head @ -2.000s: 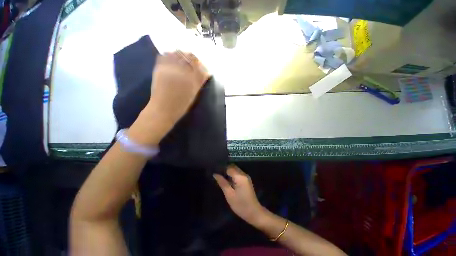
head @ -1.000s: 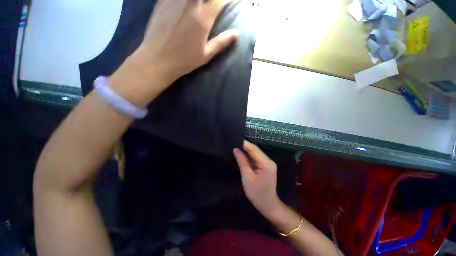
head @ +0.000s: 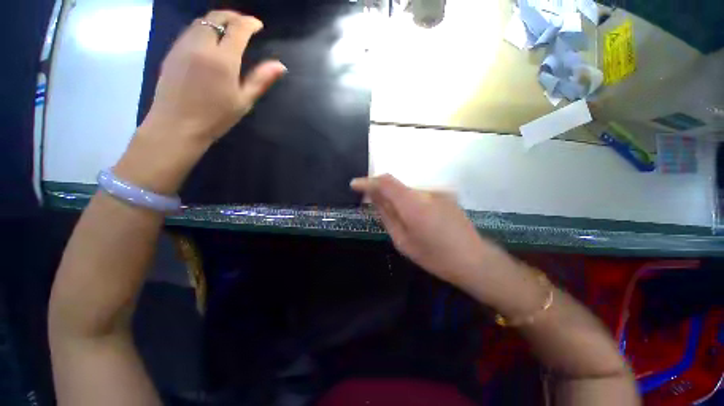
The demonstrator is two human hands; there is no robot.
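Note:
A dark cloth panel [head: 294,135] lies flat on the white machine table, its right edge running up under the bright lamp. My left hand [head: 202,75], with a ring and a lilac bangle on the wrist, rests on the cloth's left part, thumb spread, holding nothing. My right hand [head: 421,218] is slightly blurred at the cloth's lower right corner, its fingertips touching the edge; whether they pinch it cannot be told. Small metal sewing machine parts [head: 429,9] show at the top edge, cut off and washed out by glare.
Right of the cloth are pale blue-grey scraps [head: 565,71], a yellow label [head: 619,52], a white strip [head: 556,123] and blue-handled snips [head: 627,152]. The table's green edge [head: 603,238] runs across the front. A red plastic basket [head: 627,317] stands below right.
The cloth now lies flatter and squarer on the table. My left hand has moved left along it, thumb spread. My right hand has risen from below the table edge to the cloth's corner.

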